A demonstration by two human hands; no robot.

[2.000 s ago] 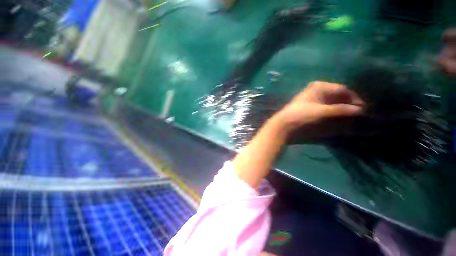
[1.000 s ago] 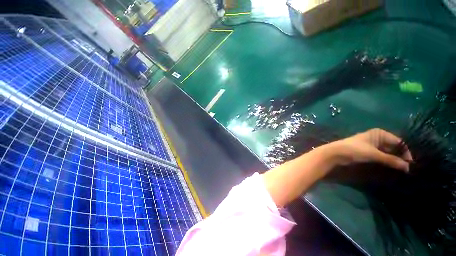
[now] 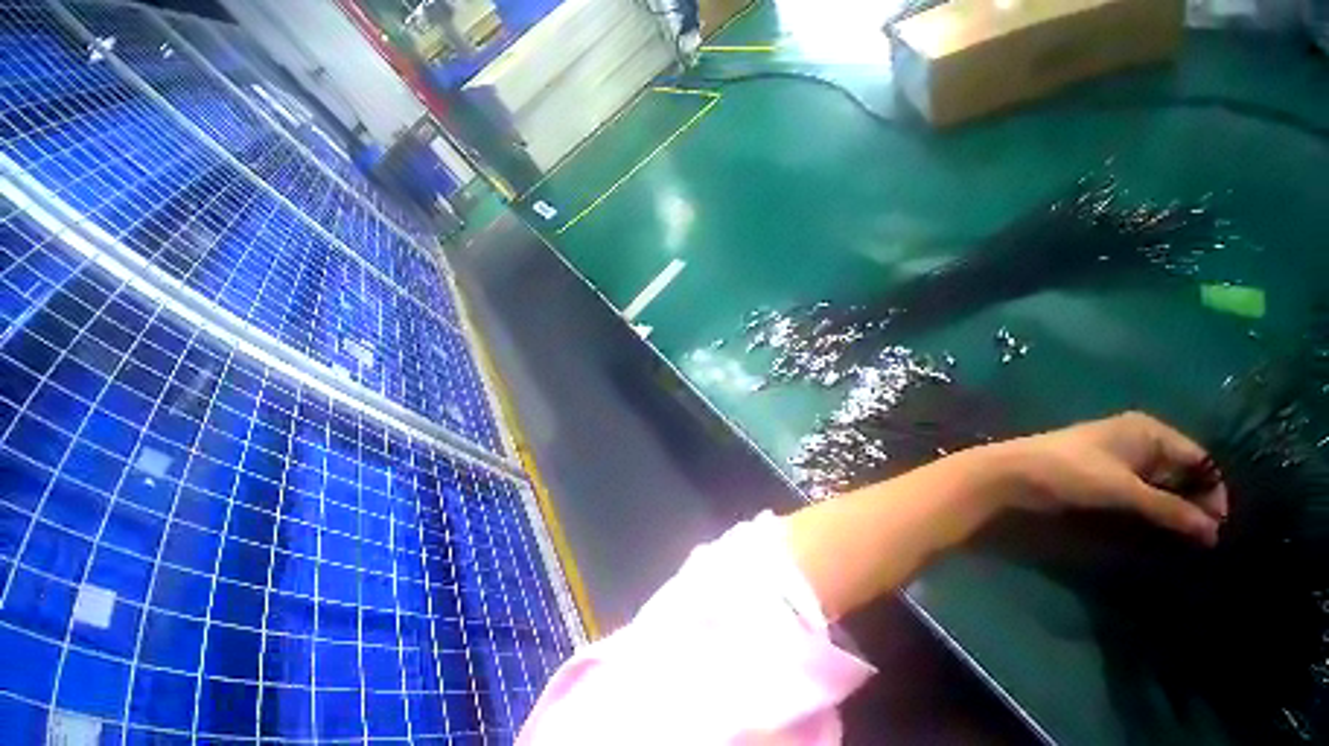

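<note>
My left hand, bare with a pink sleeve, reaches in from the bottom centre. Its thumb and fingers are curled together at the edge of a dark pile of black wires at the right. Some wires seem to be in its grip, but they merge with the dark pile. Left of the hand, a long bunch of black wires lies on the green mat, its silver terminals towards me. A second bunch with silver ends lies partly behind my forearm. My right hand is not in the picture.
A few silver bits lie between the bunches. A small green piece lies beyond the hand. A cardboard box is at the far side with a dark cable near it. White wire mesh over blue fills the left, beside the grey bench edge.
The view has swung left and sharpened, so the mesh and the cardboard box show more fully. My left hand stays curled at the wire pile. A bit of the right hand visible earlier is gone.
</note>
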